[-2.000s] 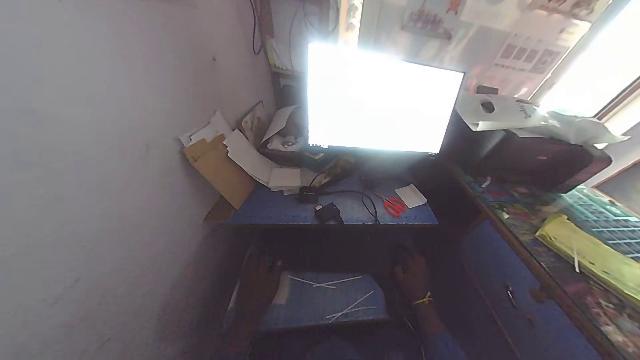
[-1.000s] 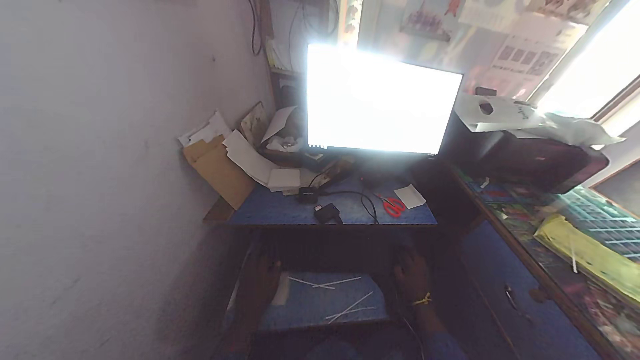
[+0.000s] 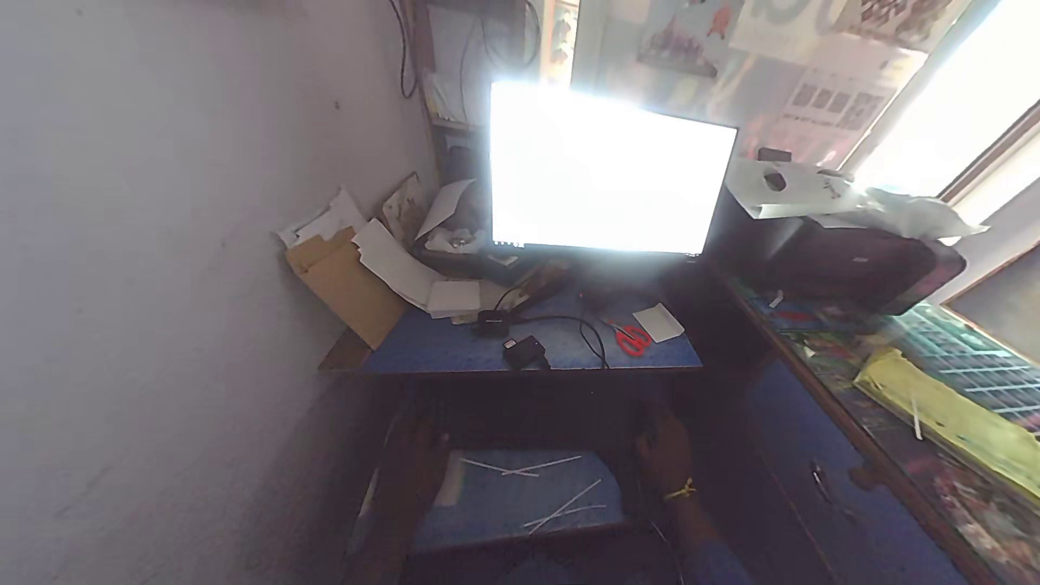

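Note:
My left hand (image 3: pixel 416 463) lies in shadow at the left side of a blue pull-out shelf (image 3: pixel 487 516), near a pale paper strip (image 3: pixel 450 481). On the shelf's right side rests my right hand (image 3: pixel 665 451), with a yellow thread at the wrist; dark shade hides its fingertips and whatever may be under them. Between the hands, thin white sticks lie crossed in two pairs, one pair (image 3: pixel 520 470) farther back and one pair (image 3: pixel 562 510) nearer. Above the shelf, a lit monitor (image 3: pixel 609 171) stands on the blue desk top (image 3: pixel 439 345), its screen washed out by glare.
Red-handled scissors (image 3: pixel 632 340), a white card (image 3: pixel 659 322), black adapters (image 3: pixel 526 352) and cables lie on the desk. A brown envelope (image 3: pixel 345 284) and papers lean against the left wall. At right, a cabinet holds a yellow packet (image 3: pixel 946 414) and a dark printer-like machine (image 3: pixel 853 264).

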